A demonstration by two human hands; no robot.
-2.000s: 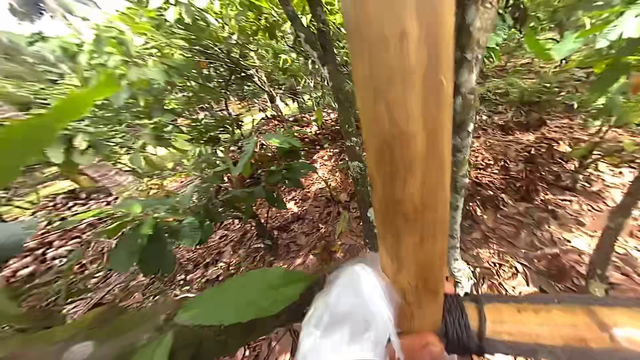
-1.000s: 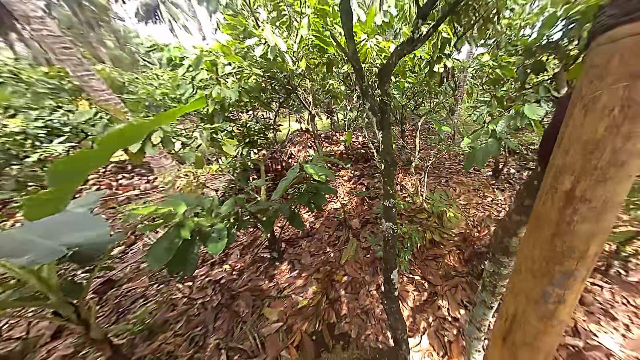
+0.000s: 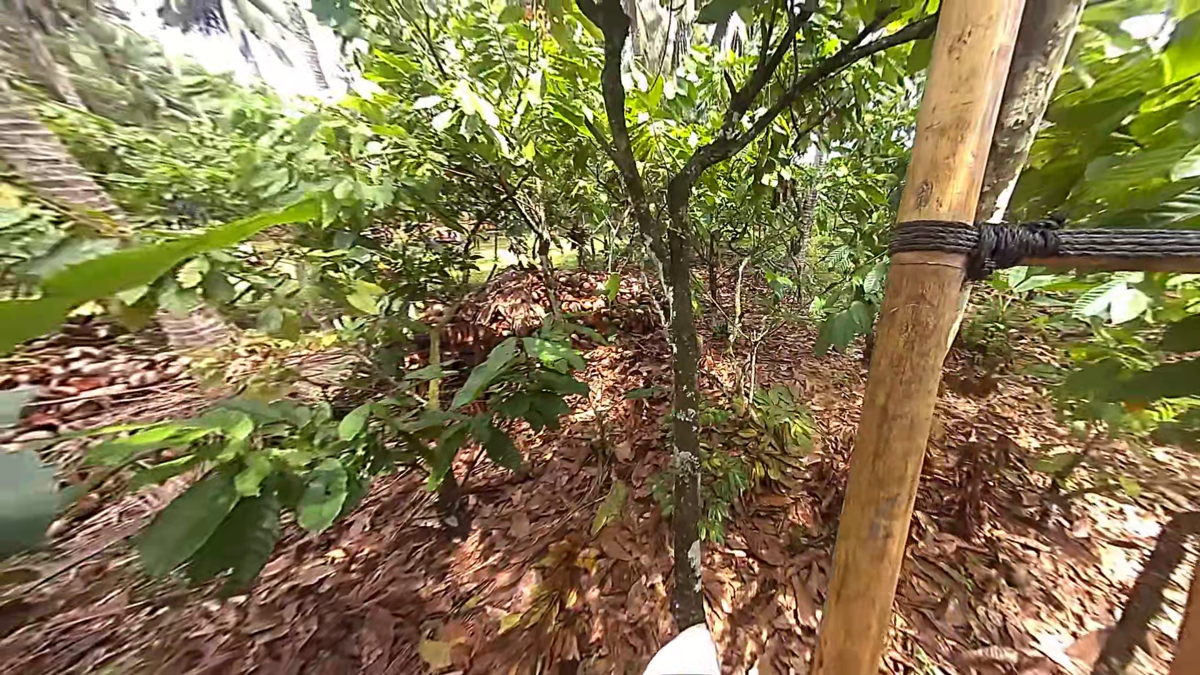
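Observation:
Neither of my hands shows in the head view. A bamboo pole (image 3: 905, 403) stands on the right, leaning slightly. Dark cord lashing (image 3: 975, 246) wraps around it and joins it to a thin horizontal bar (image 3: 1125, 251) that runs off the right edge. At the bottom edge, the tip of something white (image 3: 687, 653) pokes up in front of the foot of a slim tree trunk; what it belongs to is hidden.
A slim forked tree (image 3: 686, 394) rises near the middle. Leafy branches (image 3: 225, 506) reach in from the left. Dry brown leaves (image 3: 581, 572) cover the ground, and a dark slanting branch (image 3: 1148, 591) lies low at the right.
The view has shifted a lot. Two seconds ago a white covering and fingertips were at the base of the upright pole; no fingers show now. The lashed bar has come into view higher up.

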